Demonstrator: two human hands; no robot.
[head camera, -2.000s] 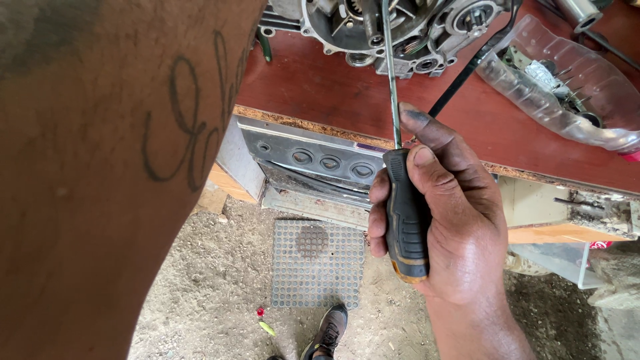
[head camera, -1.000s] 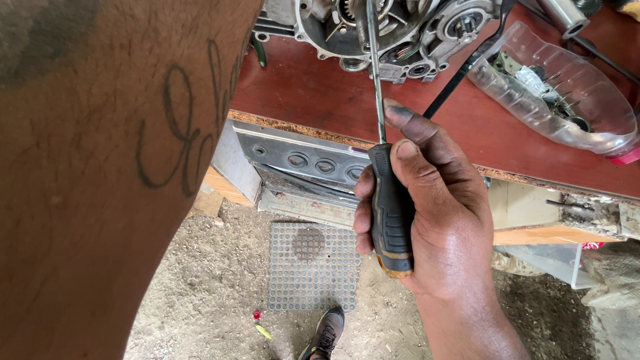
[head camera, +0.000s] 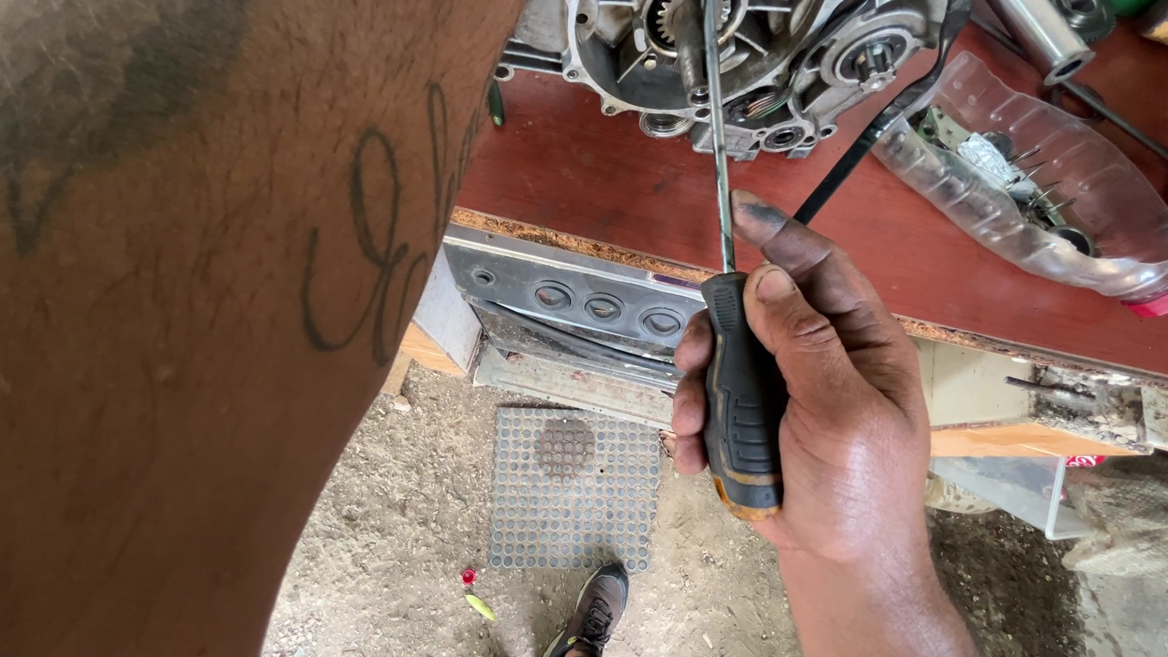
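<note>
My right hand (head camera: 821, 392) is closed around the black-and-orange handle of a screwdriver (head camera: 746, 401). Its long metal shaft runs up across an opened metal engine case (head camera: 630, 55), and the tip is out of frame. A gear shows in the round opening behind the shaft. Just beyond my index finger, a black bar tool (head camera: 849, 151) slants up along the case's right side. A forearm with a script tattoo, apparently my left, fills the left of the view; my left hand lies outside the frame.
The case rests on a red tabletop (head camera: 575, 173) with a rough front edge. A cut clear plastic bottle (head camera: 985, 210) holding small metal parts lies at the right, near a metal tube (head camera: 1040, 41). Below are an old stove panel (head camera: 584, 306), a rubber mat (head camera: 575, 493) and a shoe (head camera: 598, 611).
No plain change in the grip: my right hand holds the screwdriver in much the same pose, with its shaft still across the engine case. The view has shifted slightly.
</note>
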